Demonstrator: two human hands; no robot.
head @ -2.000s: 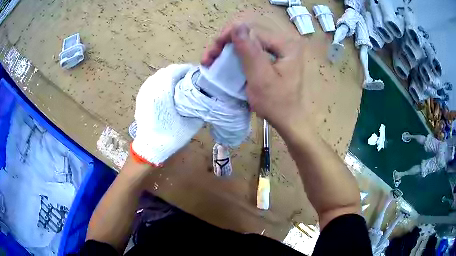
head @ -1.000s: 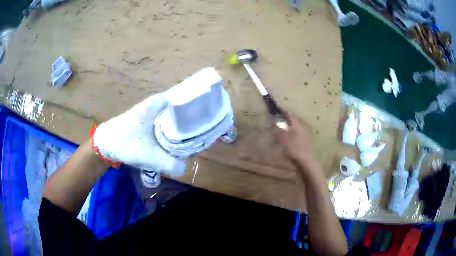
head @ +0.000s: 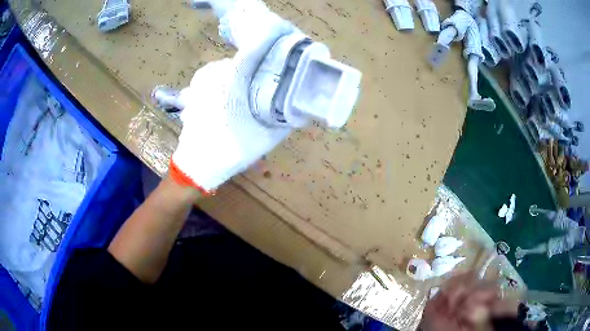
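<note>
My left hand (head: 220,116), in a white knit glove with an orange cuff, grips a grey-white figure lower body (head: 266,81) above the cardboard. Its waist faces right, and a pale-grey waist connector (head: 327,90) with a square hollow protrudes from it. A sandalled foot (head: 167,98) shows left of the glove, and part of a leg shows above it. My bare right hand (head: 466,302) is blurred at the lower right, beside the white glue bottles (head: 446,265). A dark thing lies at its edge; whether the hand holds it cannot be told. The mallet cannot be made out.
The work lies on a speckled brown cardboard table (head: 382,174). Loose connectors lie at the top left (head: 115,15) and top right (head: 400,14). Figure legs (head: 498,32) are piled at the far right edge, beside a green surface (head: 495,155). A blue crate (head: 97,194) stands at the left.
My right hand has moved from the waist piece to the mallet, then down to the bottle area at lower right. The held figure has moved up, and its connector now points right.
</note>
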